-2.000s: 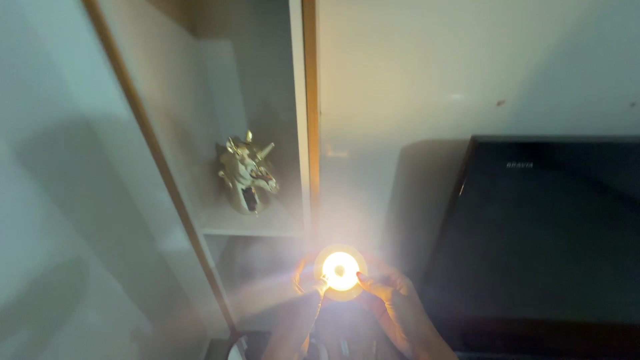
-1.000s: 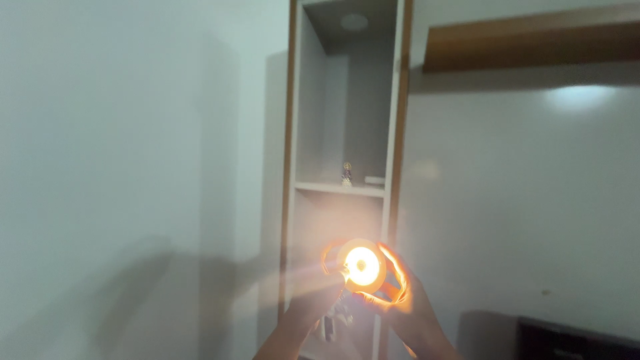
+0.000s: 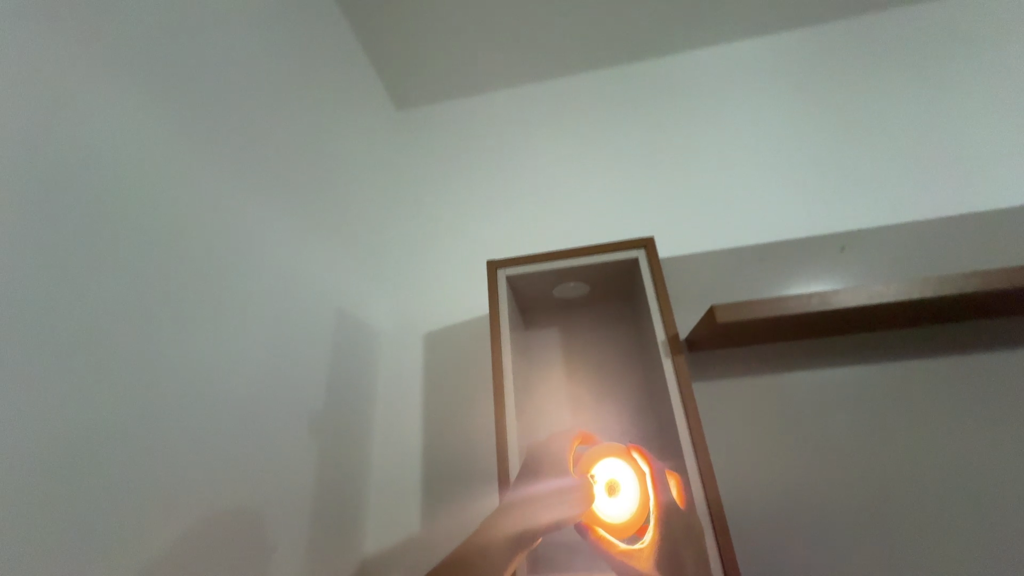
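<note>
A round, glowing light (image 3: 614,490) shines warm yellow near the bottom of the view, right of centre. My left hand (image 3: 544,500) is on its left side, with fingers against the rim. From the right and below, my right hand (image 3: 660,512) wraps around it, its fingers lit orange. Glare hides the light's details and parts of the fingertips. Both hands are in front of a tall, open cabinet niche.
Behind the hands stands the tall cabinet (image 3: 498,384) with a wood-coloured frame and pale inside. A round fitting (image 3: 571,290) is in its top panel. A wooden wall shelf (image 3: 864,308) juts out at right. White walls meet the ceiling (image 3: 608,40) above.
The view has tilted up strongly, from the gold-coloured figurine and dark screen to the cabinet top and ceiling. Both hands have stayed on the lit round light.
</note>
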